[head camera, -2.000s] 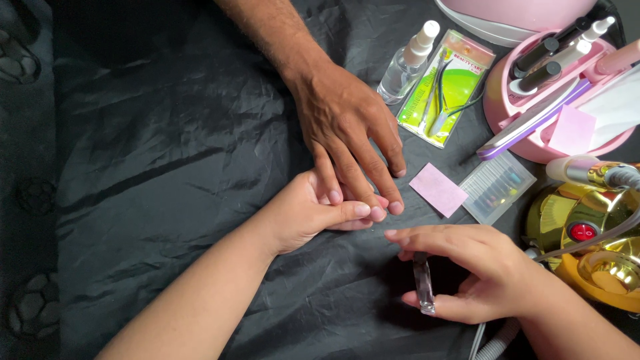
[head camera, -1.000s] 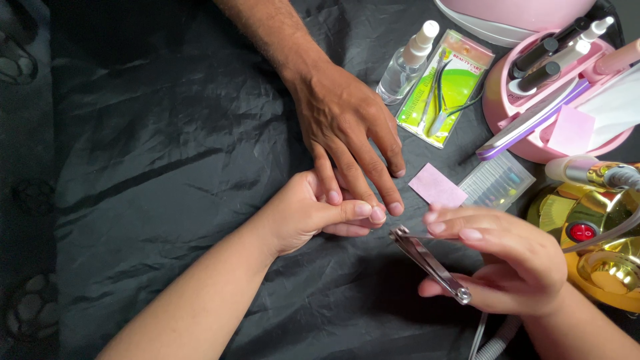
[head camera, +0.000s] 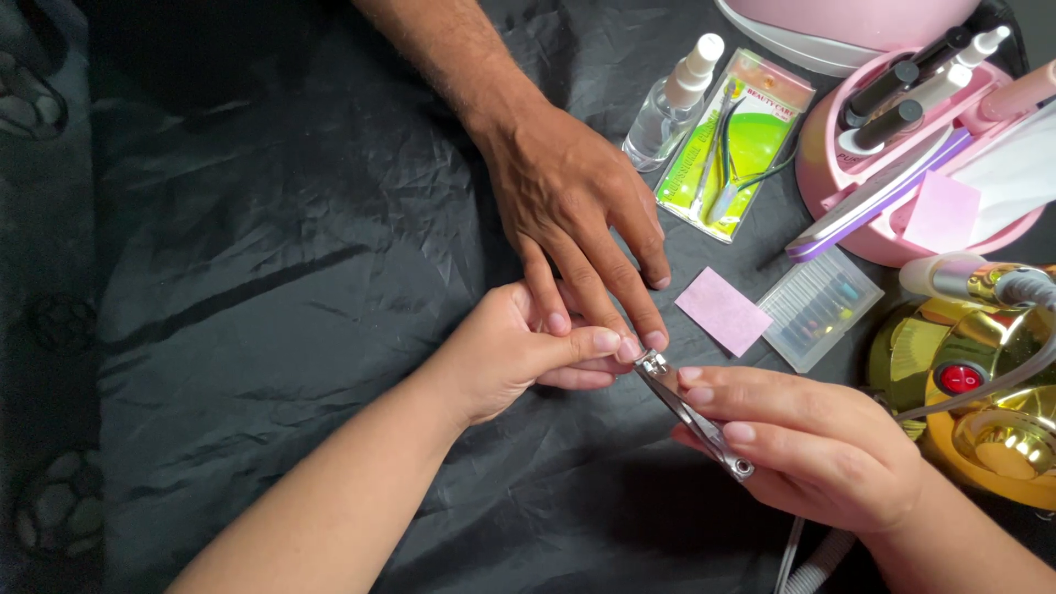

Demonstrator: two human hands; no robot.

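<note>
My left hand holds a finger of another person's hand, with my thumb on top near the fingertip and my other fingers underneath. That hand lies palm down with its fingers pointing toward me. In my right hand is a metal nail clipper, gripped between thumb and fingers. Its jaw end is at the nail of the held fingertip; whether the jaws are around the nail I cannot tell.
Right of the hands lie a pink buffer pad, a clear bit case, packaged cuticle nippers and a spray bottle. Beyond are a pink organizer with bottles and files, and a gold nail-drill machine with a cord. Black sheeting covers the table.
My right hand has turned the nail clipper and brought its jaw end up to the held fingertip. My left hand and the other person's hand have stayed in place.
</note>
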